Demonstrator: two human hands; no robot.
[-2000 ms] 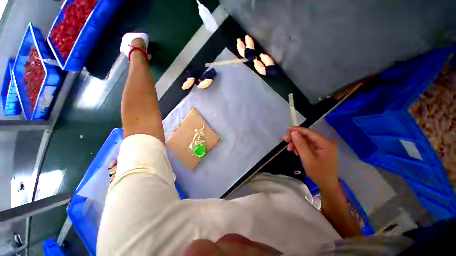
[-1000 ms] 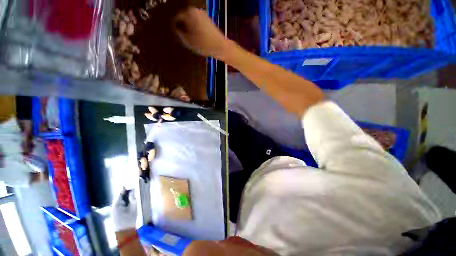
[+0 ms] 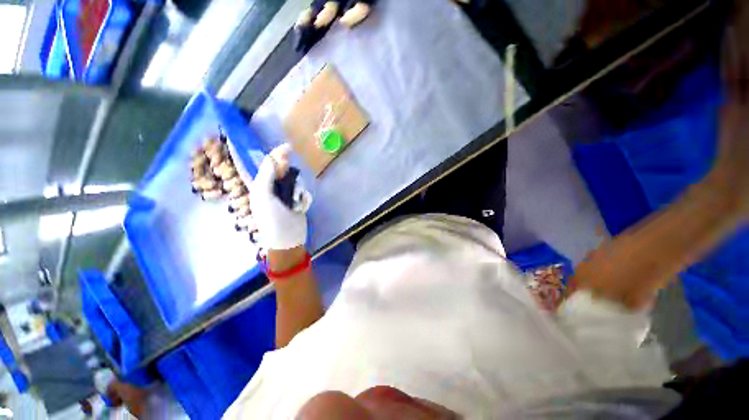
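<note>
My left hand (image 3: pixel 282 201), in a white glove with a red band at the wrist, holds a black-ended doll part (image 3: pixel 287 185) with a peach tip, over the near edge of the blue tray (image 3: pixel 158 267). Rows of peach doll parts (image 3: pixel 215 168) lie in the tray on a white liner. The green lid (image 3: pixel 331 141) and thin pale bits (image 3: pixel 328 117) lie on the cardboard pad (image 3: pixel 351 123). My right forearm (image 3: pixel 657 238) reaches up to the right edge; it is blurred, and the hand is out of the picture.
Black-ended peach parts (image 3: pixel 327 14) lie at the bench's far edge, beside the pale bench sheet (image 3: pixel 411 90). Masking tape (image 3: pixel 510 86) crosses the sheet's corner. Blue crates (image 3: pixel 698 271) stand at the right. A crate with red parts (image 3: pixel 89 29) is at the upper left.
The view has swung back to the pad and tray. My left hand has come from over the conveyor to the tray with the dark part. My right hand has left the brown parts box view.
</note>
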